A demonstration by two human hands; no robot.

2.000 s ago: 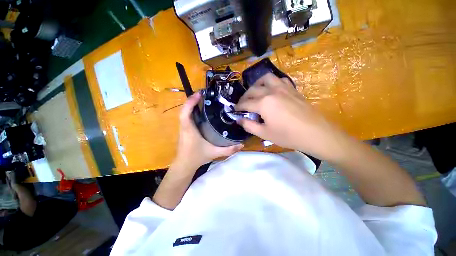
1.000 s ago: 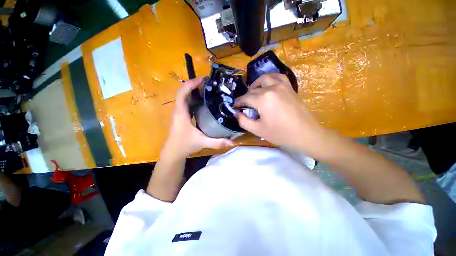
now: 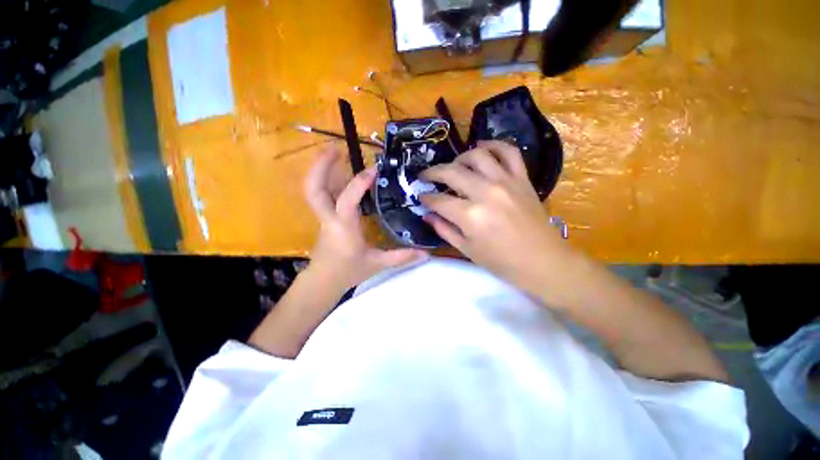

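Observation:
The black housing (image 3: 392, 214) lies open side up at the bench's front edge, showing white parts and looped yellow-white wires at its narrow end. My left hand (image 3: 346, 235) holds its left side, with a fingertip at the upper left rim, the thumb at the near rim and other fingers lifted off. My right hand (image 3: 493, 208) reaches in from the right, its fingertips at a white part (image 3: 412, 190) inside and partly hiding it. Two stiff black strips (image 3: 352, 135) stick out from the housing. The hollow black cover (image 3: 511, 117) lies to the right, partly behind my right hand.
The silver-white screw feeder (image 3: 530, 43) stands behind the work. A dark hanging screwdriver (image 3: 584, 34) is in front of it. Thin leads (image 3: 328, 134) lie left of the housing on the orange-yellow bench. A white paper sheet (image 3: 201, 67) is at the left. A small metallic piece (image 3: 561, 226) lies at the right.
The housing now lies flatter, with its wires and both strips more visible. Some left fingers have lifted off its side. My right fingers remain inside it. The view has shifted.

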